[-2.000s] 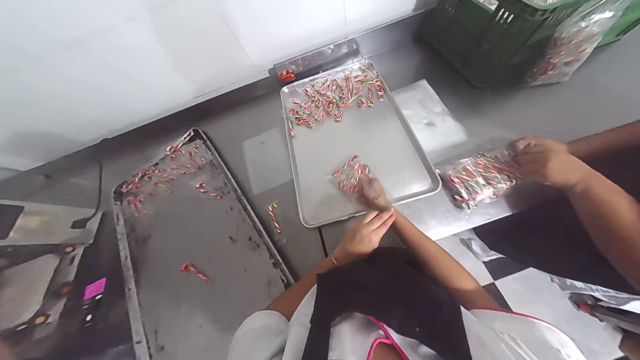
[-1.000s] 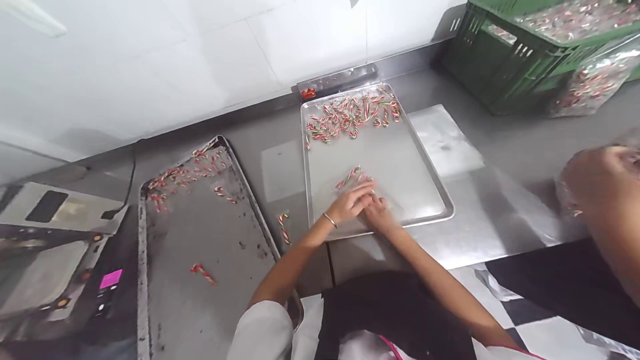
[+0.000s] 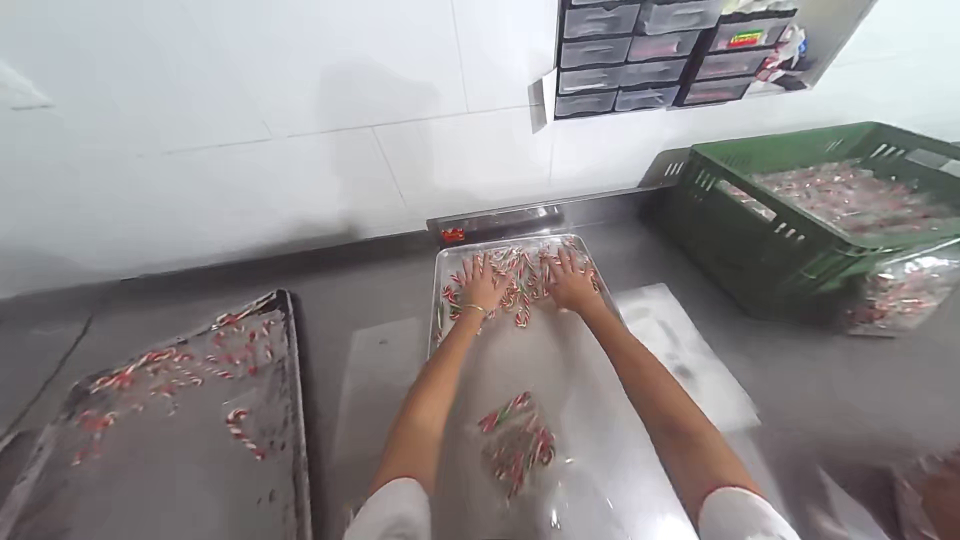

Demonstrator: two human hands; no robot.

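Observation:
Both arms reach forward over a silver metal tray. At its far end lies a pile of small red, white and green candy canes. My left hand, with a thin bracelet at the wrist, rests spread on the pile's left part. My right hand lies spread on its right part. Neither hand visibly grips a candy. In the nearer part of the tray, between my forearms, is a small group of candy canes, some of them seemingly in clear plastic.
A dark-edged baking tray with scattered candy canes lies left. At right stand a green plastic crate of bagged candies and a filled clear bag. A white sheet lies beside the silver tray. Small drawers hang above. A co-worker's blurred hand shows lower right.
Both my hands have moved from the near part of the silver tray to the candy pile at its far end, and now lie apart. The view has tilted up.

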